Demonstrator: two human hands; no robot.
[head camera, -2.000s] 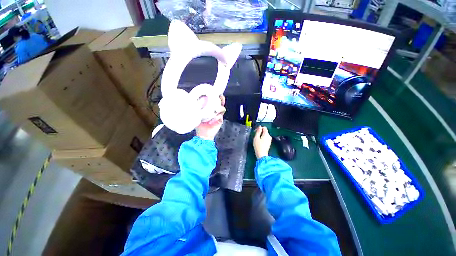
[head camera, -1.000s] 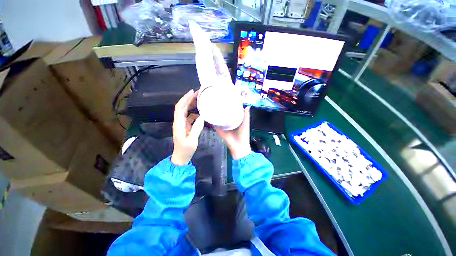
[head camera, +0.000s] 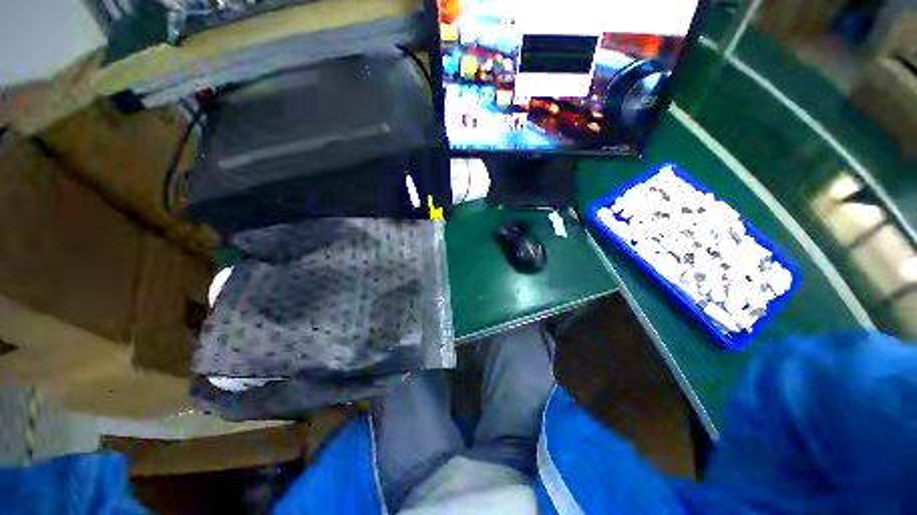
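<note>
Neither of my hands is in the picture; only blue sleeves show at the lower left edge and lower right. The headphones are not in view. Nearest in front of me lies a grey patterned bag (head camera: 322, 302) with a clear edge on its right side. White bits of something show at its left edge and under its lower left part. What it covers is hidden. A black mouse (head camera: 523, 247) lies right of it on the green bench.
A black computer case (head camera: 312, 141) stands behind the bag, with a yellow tag (head camera: 435, 209) at its front. The monitor (head camera: 563, 80) stands behind the mouse. A blue basket (head camera: 694, 251) of white pieces is at the right. Brown cartons (head camera: 111, 231) stand at the left.
Both hands and the white headphones have left the picture. The sleeves have moved apart to the left and right edges. The view has tilted further down.
</note>
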